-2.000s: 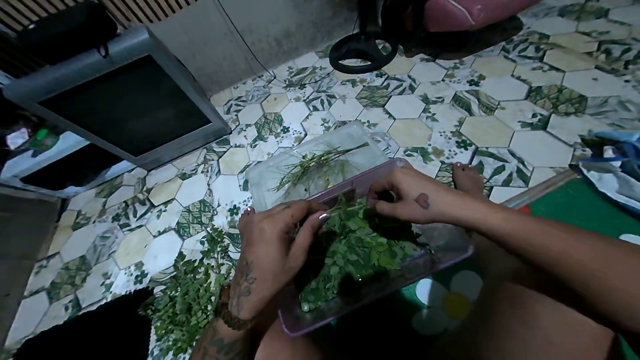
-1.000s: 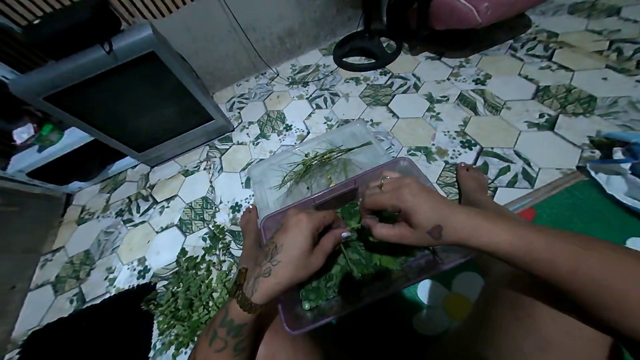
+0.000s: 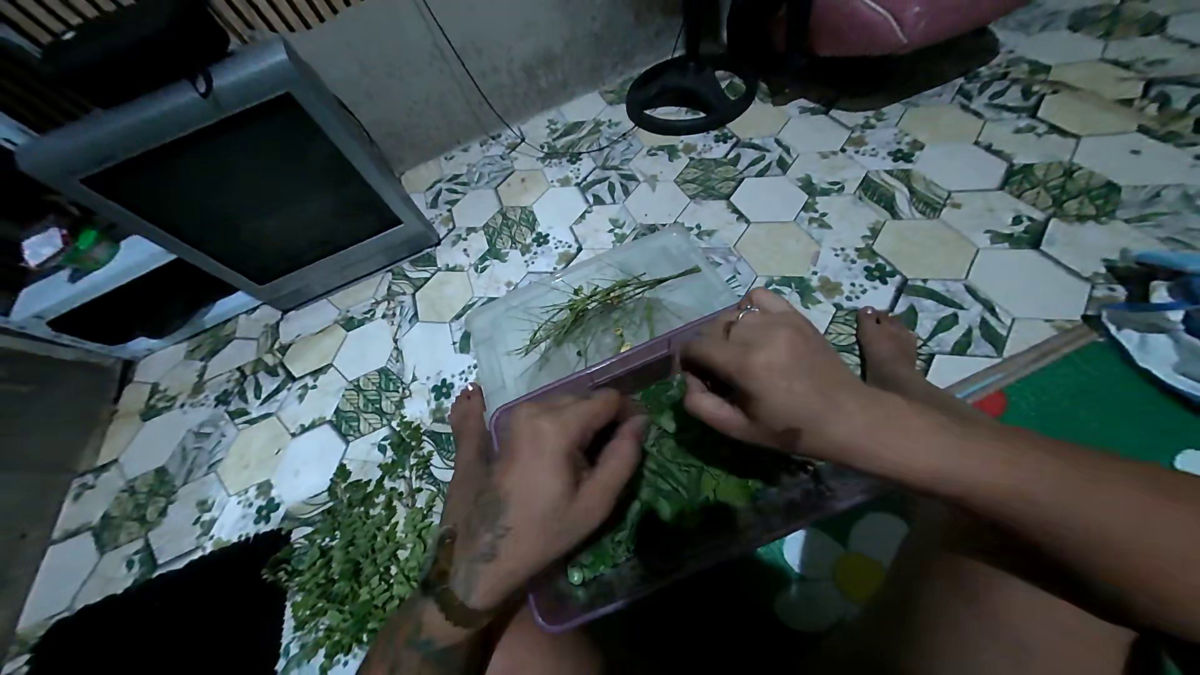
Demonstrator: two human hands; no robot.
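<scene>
A clear plastic container with a purple rim (image 3: 600,605) rests between my legs, with loose green leaves (image 3: 689,478) inside. Over its left part is my left hand (image 3: 553,487), thumb and fingers curled close together; whether a stem is between them is too dark to tell. My right hand (image 3: 778,375) is over the far right part, fingers bent down toward the leaves, their tips partly hidden. Beyond the container lies a translucent lid (image 3: 511,361) with a bundle of thin bare stems (image 3: 609,305) on it. A pile of leafy sprigs (image 3: 361,553) lies on the floor left of my left forearm.
An old television (image 3: 253,187) stands at the upper left, against a grey wall (image 3: 394,75). A black steering-wheel-like ring (image 3: 689,98) is near a pink object (image 3: 900,23). A green floral mat (image 3: 1106,422) lies at right, and a black furry thing (image 3: 169,609) at lower left.
My right hand has moved away from my left hand compared with one second ago, when their fingertips were close together over the leaves. The stems on the lid have stayed in place.
</scene>
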